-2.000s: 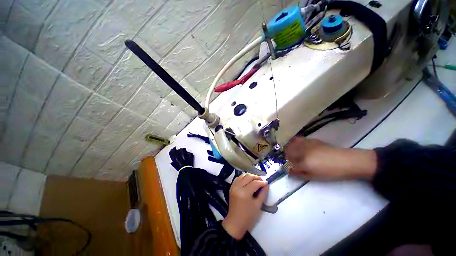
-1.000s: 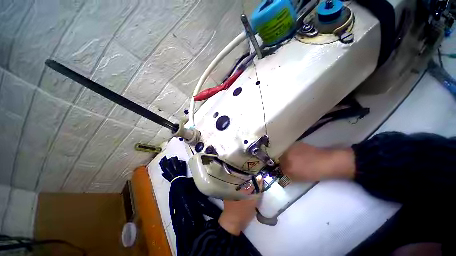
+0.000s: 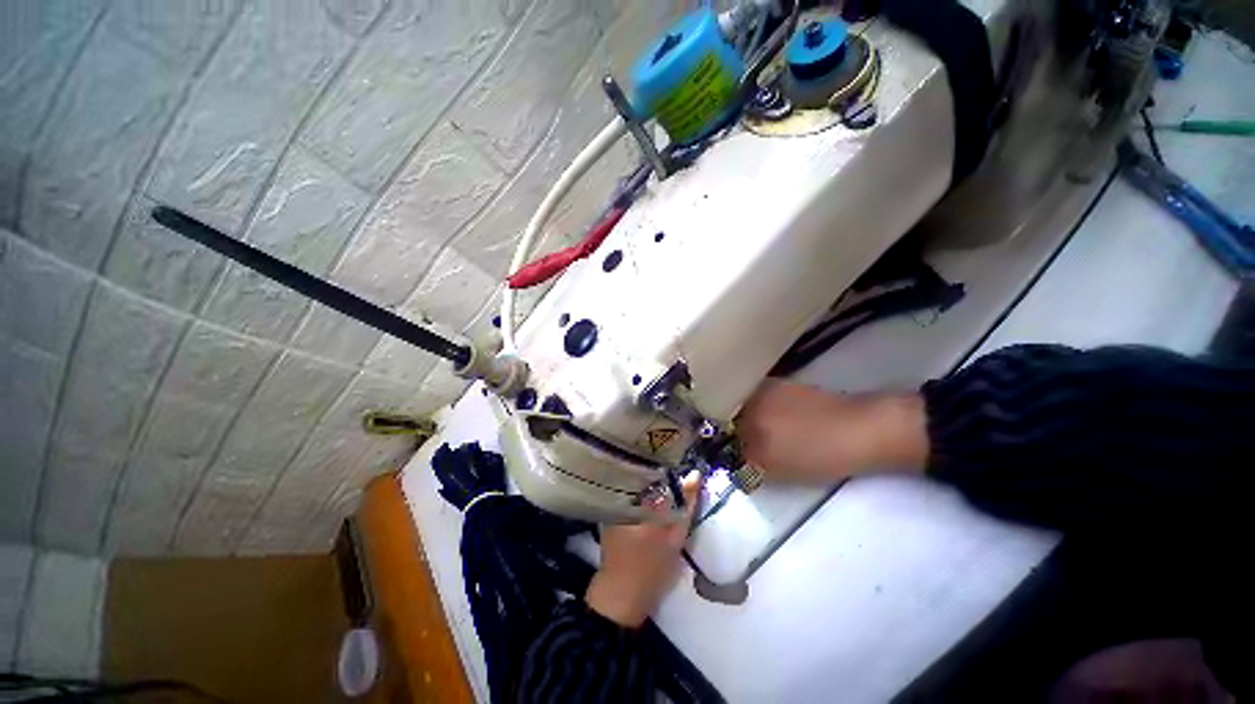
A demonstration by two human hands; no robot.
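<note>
The cream-white sewing machine (image 3: pixel 771 248) runs from the upper right down to its lit needle area (image 3: pixel 716 481). My left hand (image 3: pixel 641 564) is at the left side of the needle area, its fingertips partly behind the machine head. My right hand (image 3: pixel 826 429) is at the right side, its fingers hidden behind the needle parts. I cannot tell what either hand holds; no strip shows clearly between them. The black strip bundle (image 3: pixel 498 578) lies left of my left hand, with a pale tie near its upper end.
More black strips (image 3: pixel 874 314) lie behind the machine arm. A black rod (image 3: pixel 310 282) sticks out from the head towards the brick-patterned wall. Brown cardboard (image 3: pixel 227 619) with a white round lid (image 3: pixel 358 662) is at lower left. A blue tool (image 3: pixel 1191 213) lies at right.
The view has shifted and the machine sits larger than at first. My left fingers have moved in beside the needle, partly behind the head. The dark strip seen earlier between the hands no longer shows.
</note>
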